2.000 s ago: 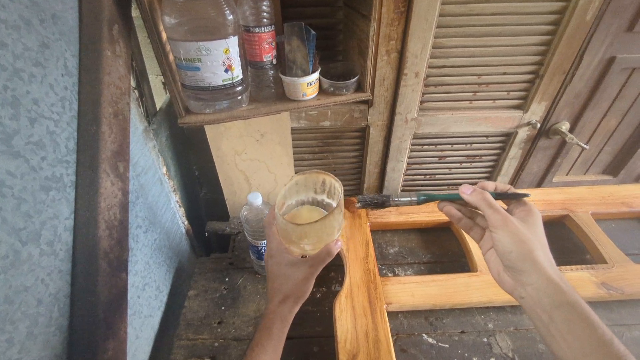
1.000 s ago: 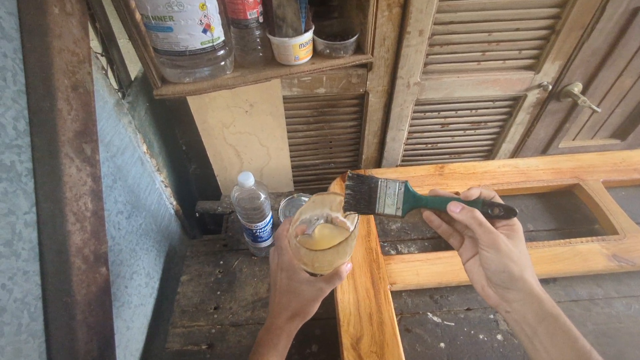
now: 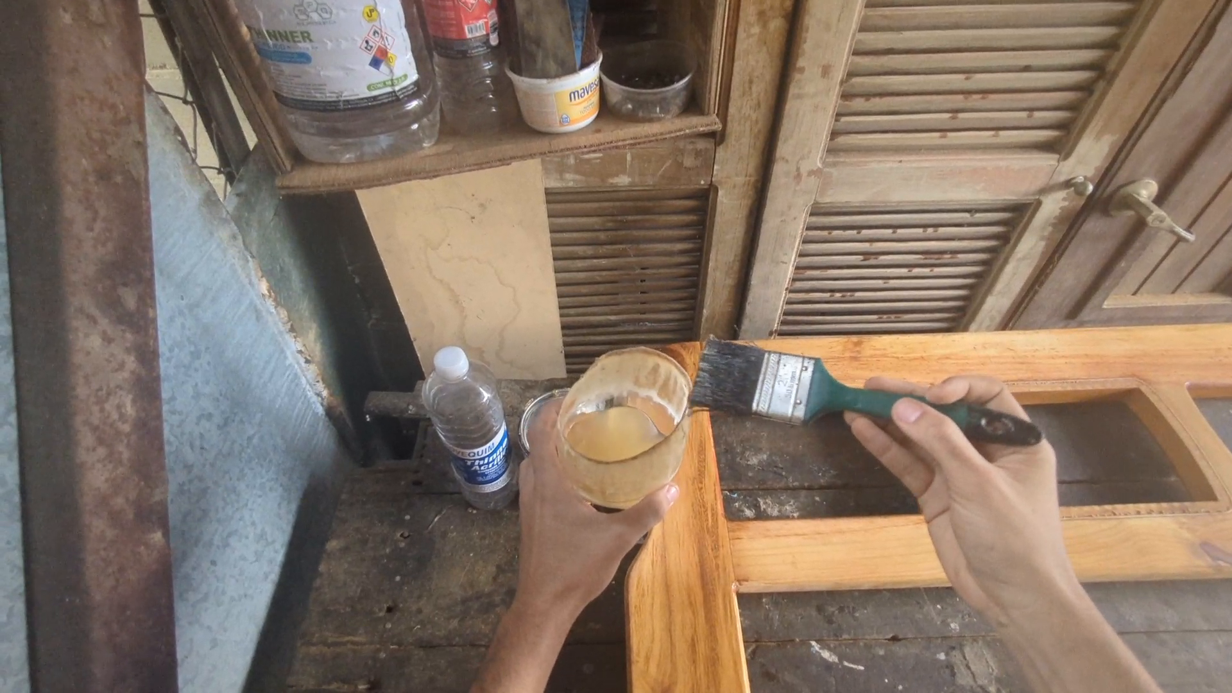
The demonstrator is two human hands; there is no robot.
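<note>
My left hand (image 3: 577, 539) grips a clear plastic cup (image 3: 626, 472) from below and its left side; a cloudy yellowish liquid is in it. My right hand (image 3: 972, 472) holds a flat paintbrush (image 3: 847, 395) by its green handle. The brush lies nearly level, its dark bristles pointing left, close to the cup's right rim; whether they touch it I cannot tell. Beneath both hands lies a varnished wooden frame (image 3: 683, 587) with rectangular openings. Just left of the cup stands a clear plastic bottle of thinner (image 3: 472, 433) with a white cap.
The frame rests on dark, worn boards (image 3: 414, 587). A wooden shelf (image 3: 500, 154) holds a large thinner bottle (image 3: 337, 87), a second bottle (image 3: 470, 77), a white tub (image 3: 558, 96) and a clear container (image 3: 647, 87). Louvered wooden doors (image 3: 953, 87) stand behind; a rusty post (image 3: 87, 346) is at left.
Two seconds ago the brush was edge-on with its bristles right of the cup; now its flat side shows. The brush and cup have stayed close together.
</note>
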